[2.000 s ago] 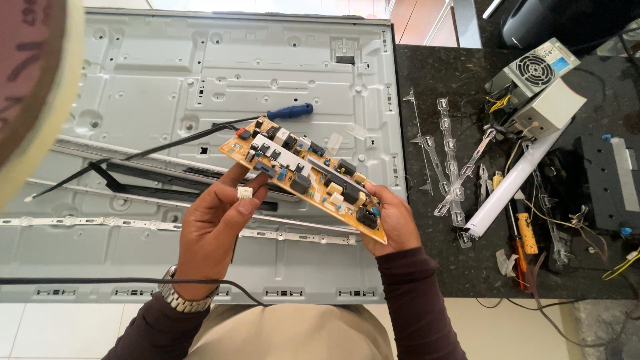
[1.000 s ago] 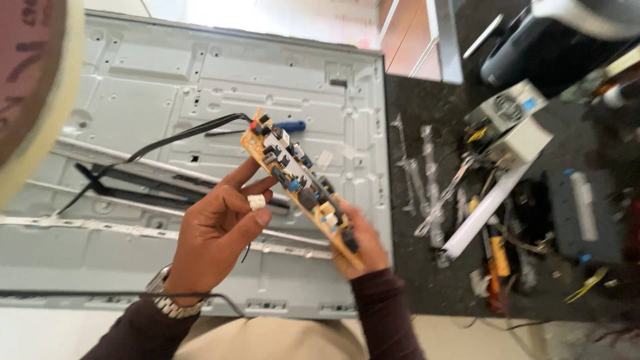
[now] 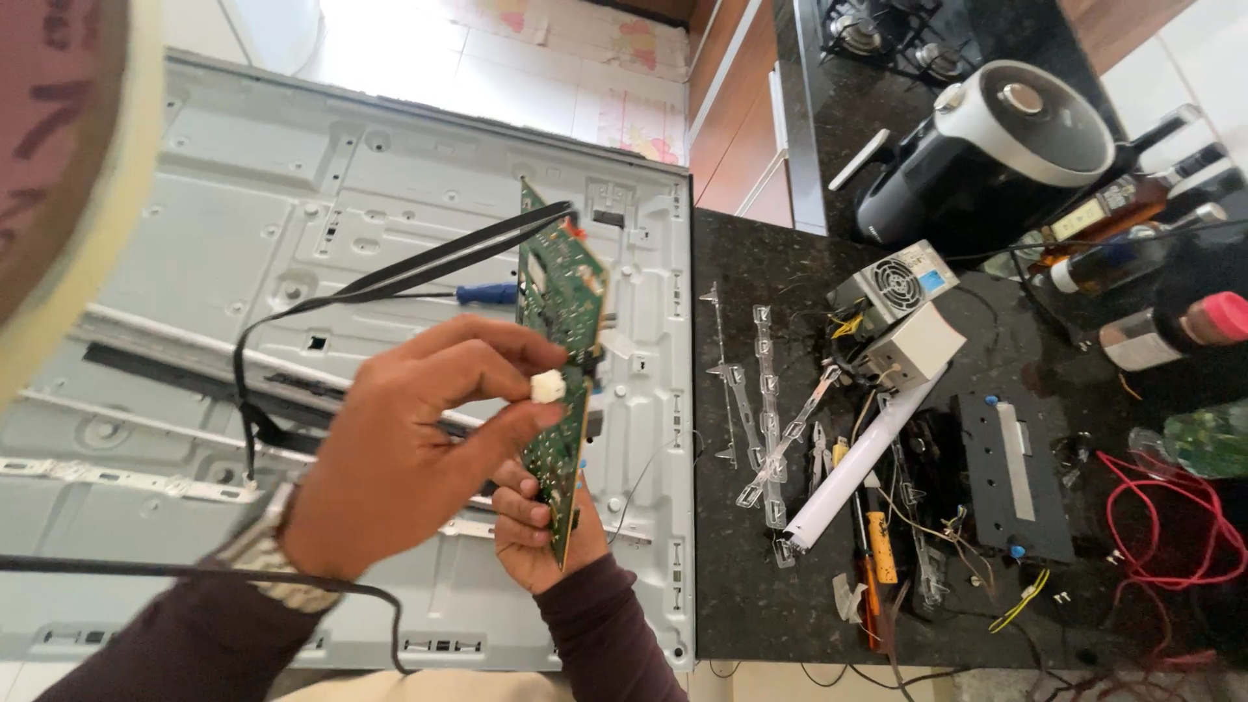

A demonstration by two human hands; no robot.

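Between the thumb and fingertips of my left hand (image 3: 429,439) is a small white plug connector (image 3: 548,386), held close in front of a circuit board (image 3: 561,322). My right hand (image 3: 551,526) grips the lower end of that board, which stands nearly upright with its green solder side towards my left hand. A black cable (image 3: 390,278) runs from the board's top edge down to the left. Behind the board, a blue-handled screwdriver (image 3: 486,293) lies on the grey metal television back panel (image 3: 390,127). LED strips (image 3: 127,481) also lie on the panel.
To the right, a dark stone counter (image 3: 741,604) holds clear plastic strips (image 3: 768,419), a power supply unit (image 3: 892,283), a white tube (image 3: 863,463), an orange-handled screwdriver (image 3: 868,575), a black plate (image 3: 1014,478), red wire (image 3: 1155,526) and an air fryer (image 3: 985,146). A tape roll (image 3: 88,175) fills the upper left.
The board has been turned from its component side to its green solder side and now stands steeper. My left hand still pinches the white connector. The view has shifted to the right.
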